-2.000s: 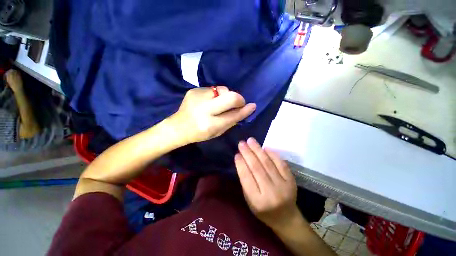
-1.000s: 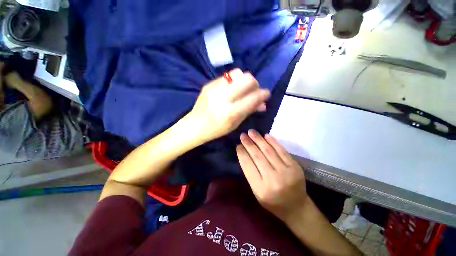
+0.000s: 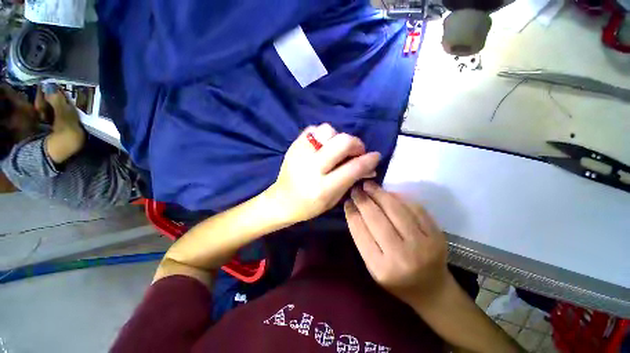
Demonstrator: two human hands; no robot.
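The large blue cloth [image 3: 207,131] spreads over the table and hangs toward my lap, with a darker part near my body. A white label [image 3: 300,56] lies on it. My left hand [image 3: 321,169], with a red band on one finger, pinches the cloth near its right edge. My right hand [image 3: 397,238] has its fingertips at the same edge, close to the left fingertips; the cloth between them is mostly hidden. The presser foot area, with a red-marked part [image 3: 412,38], is at the cloth's top right.
Black snips [image 3: 594,162] and grey tweezers [image 3: 566,83] lie on the table [image 3: 511,200] at right. A dark round knob with a grey cylinder [image 3: 466,31] is at the top. Red baskets [image 3: 587,331] are below. Another person [image 3: 65,158] sits at left.
My right hand has moved up to meet my left hand at the cloth edge. My left hand has moved slightly down. The cloth near the label looks flatter, and the view has shifted.
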